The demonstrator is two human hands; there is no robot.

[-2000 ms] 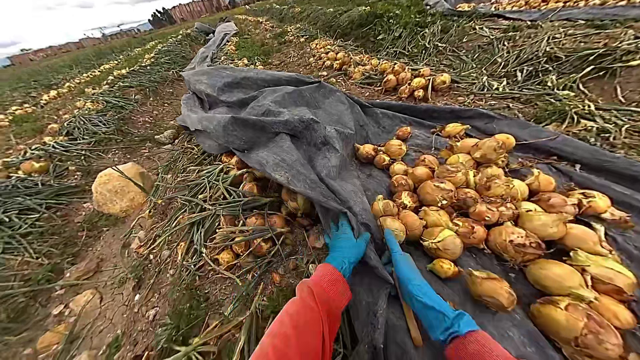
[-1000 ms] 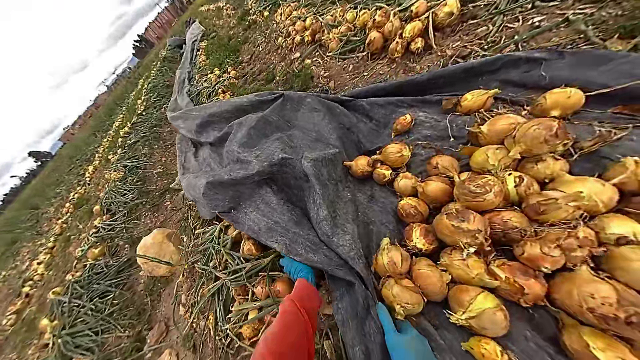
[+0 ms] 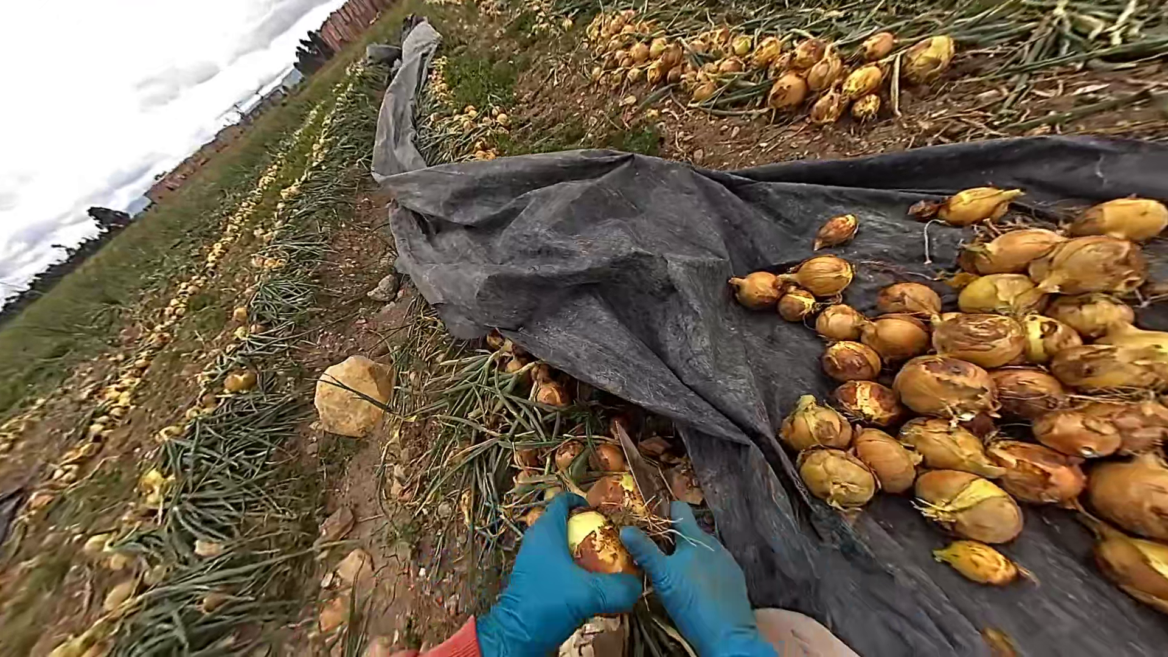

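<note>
Near the bottom centre, my left hand (image 3: 552,579) in a blue glove holds a yellow onion (image 3: 598,540) with brown, partly peeled skin. Close at its right, my right hand (image 3: 698,579), gloved in blue too, has its thumb against the onion and its fingers by the stringy roots. A flat blade, seemingly a knife (image 3: 641,470), rises from between the hands; its handle is hidden, so the grip on it looks likely but is not fully seen. More onions (image 3: 552,394) with long green leaves lie on the soil just beyond my hands.
A dark cloth sheet (image 3: 630,265) lies rumpled to the right, with many loose onions (image 3: 944,388) on it. A pale rock (image 3: 354,396) sits on the soil at left. Rows of pulled onions (image 3: 803,78) with leaves run beyond the sheet and along the left.
My hands have left the edge of the sheet, where they were two seconds ago, and have come together around an onion. The blade now shows between them.
</note>
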